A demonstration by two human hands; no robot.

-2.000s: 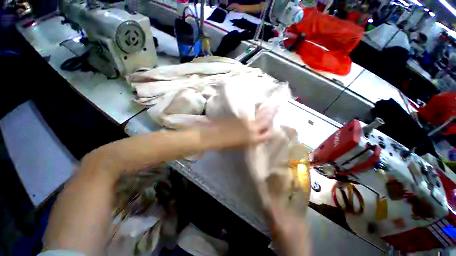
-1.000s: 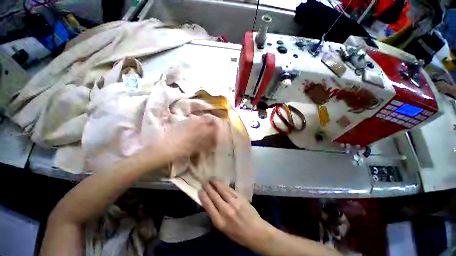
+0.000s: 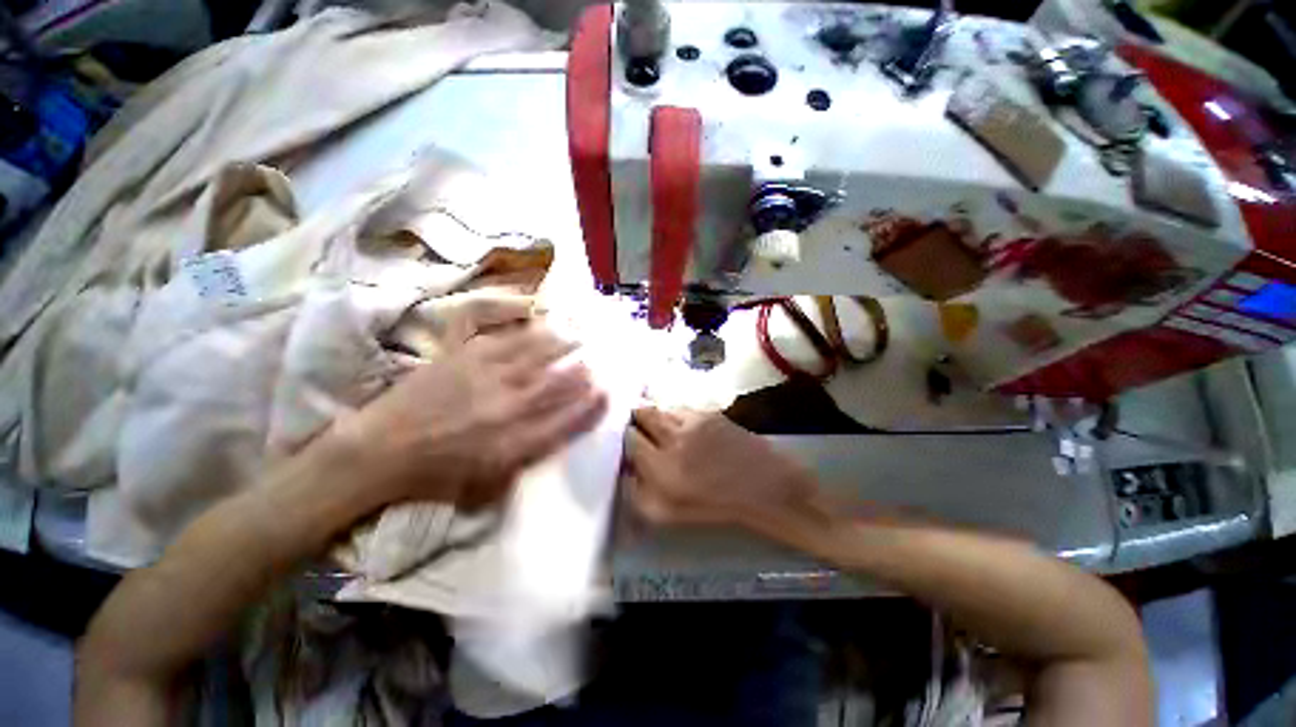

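A cream garment (image 3: 199,384) lies bunched left of the needle, with a small printed label (image 3: 216,279) on it. Its edge runs towards the brightly lit needle area of the white and red sewing machine (image 3: 853,156). My left hand (image 3: 490,405) lies on the cloth, fingers spread and pointing at the needle area. My right hand (image 3: 697,462) is at the cloth's right edge, just in front of the needle area, fingertips bent onto the edge. The presser foot and needle are lost in glare.
Scissors with red and yellowish handle loops (image 3: 817,338) lie on the bed behind the needle. More cream cloth (image 3: 284,85) spreads at the back left. A dark switch panel (image 3: 1158,493) is at the table's front right. Cloth hangs over the front edge.
The view is closer to the machine. The cloth edge has moved up to the needle area. My left hand has flattened on the cloth, and my right hand has moved up beside the needle area.
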